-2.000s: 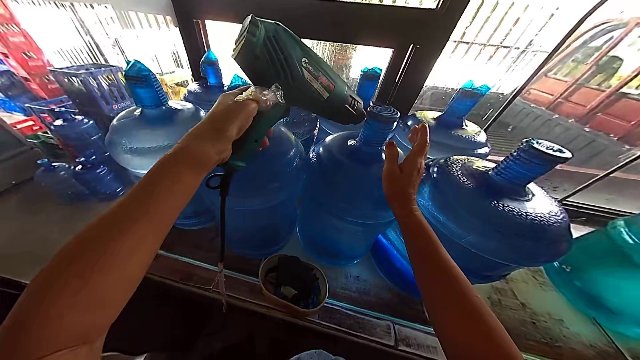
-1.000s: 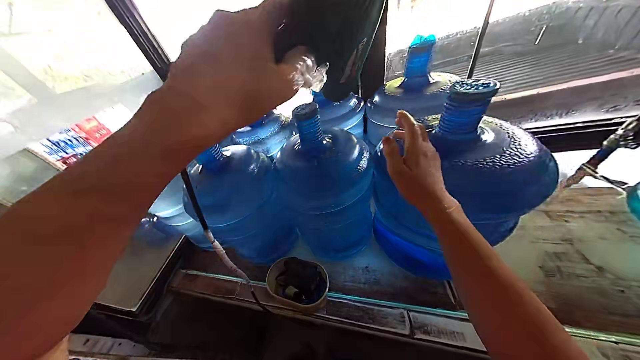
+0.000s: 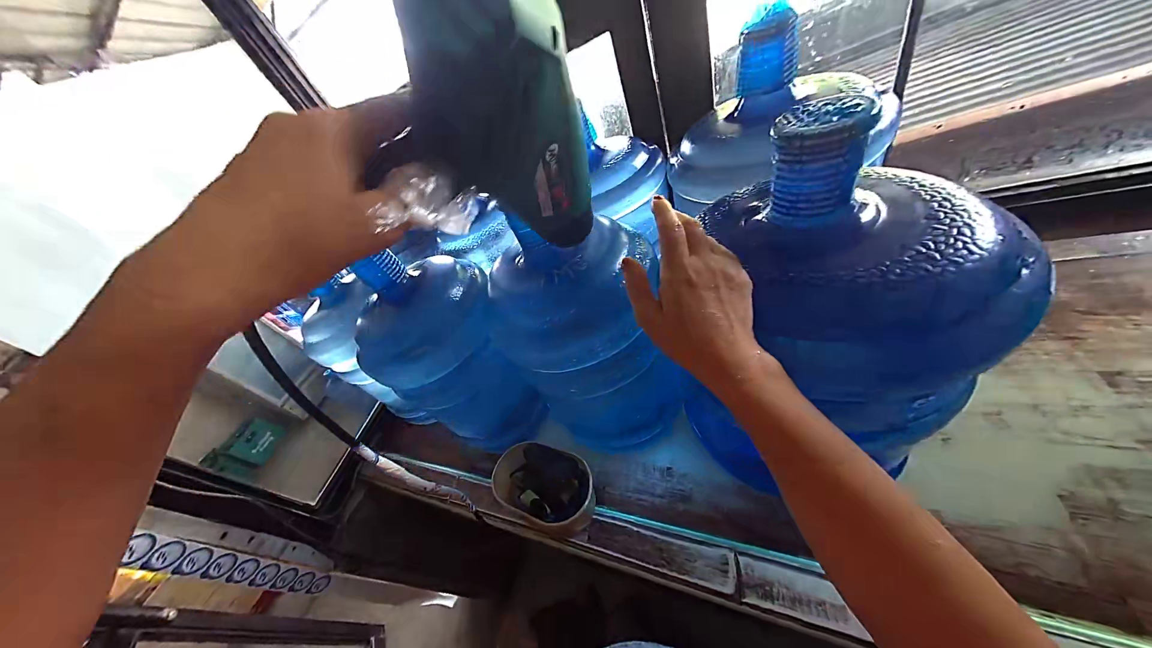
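Observation:
My left hand (image 3: pixel 297 193) grips the handle of a dark green heat gun (image 3: pixel 513 108), its nozzle pointing down at the neck of a blue plastic water jug (image 3: pixel 576 315). Crumpled clear plastic (image 3: pixel 423 202) hangs by the fingers of that hand. My right hand (image 3: pixel 706 297), fingers spread, holds nothing and is between that jug and a larger dark blue jug (image 3: pixel 882 270) on the right. The nozzle hides much of the middle jug's neck. A power cord (image 3: pixel 292 387) runs down from the left.
Several more blue jugs (image 3: pixel 423 324) stand left and behind; one at the back has blue film on its neck (image 3: pixel 769 49). A small tub (image 3: pixel 544 490) of dark items sits at the wooden counter's front edge (image 3: pixel 666 553). Window frames (image 3: pixel 661 72) rise behind.
The view has swung and come closer to the jugs. The heat gun, over the jugs two seconds ago, now points more steeply down. The left hand keeps its grip; the right stays open.

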